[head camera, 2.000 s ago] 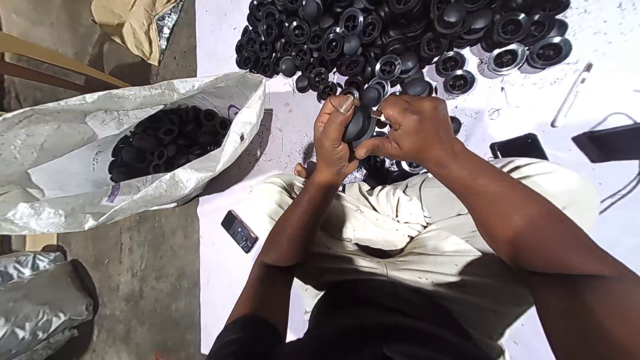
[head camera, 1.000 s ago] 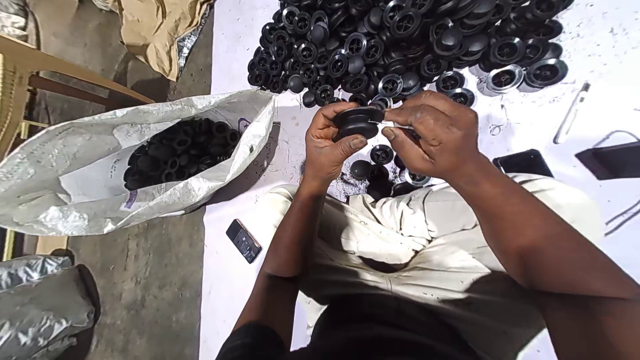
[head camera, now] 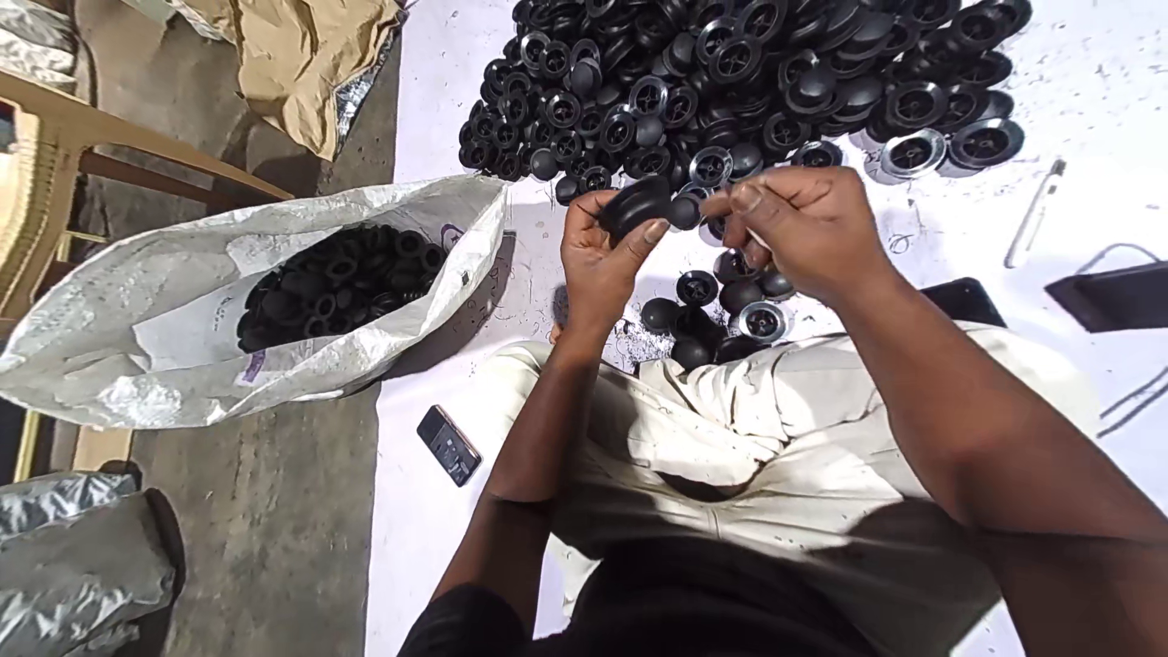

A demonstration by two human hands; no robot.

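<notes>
My left hand (head camera: pixel 602 260) grips a round black plastic part (head camera: pixel 636 206) by its rim, tilted between thumb and fingers. To its right, my right hand (head camera: pixel 803 228) is raised with its fingertips pinched together; whether something thin is between them is too blurred to tell. The two hands are apart. Beyond them lies a large heap of similar black round parts (head camera: pixel 648 96), some showing a spoked inner side. A smaller group of black parts, one with a shiny rim (head camera: pixel 761 321), lies below the hands, close to my lap.
A white woven sack (head camera: pixel 438 315) at the left holds many black parts (head camera: pixel 342 287). A phone (head camera: pixel 449 445) lies on the white sheet by my left knee. At the right are a white pen-like tool (head camera: pixel 1036 214) and dark flat objects (head camera: pixel 1118 297). Brown paper (head camera: pixel 292 64) lies at the upper left.
Two seconds ago both hands were close together at a black part. Now my right hand is drawn away to the right, while my left hand still holds a part.
</notes>
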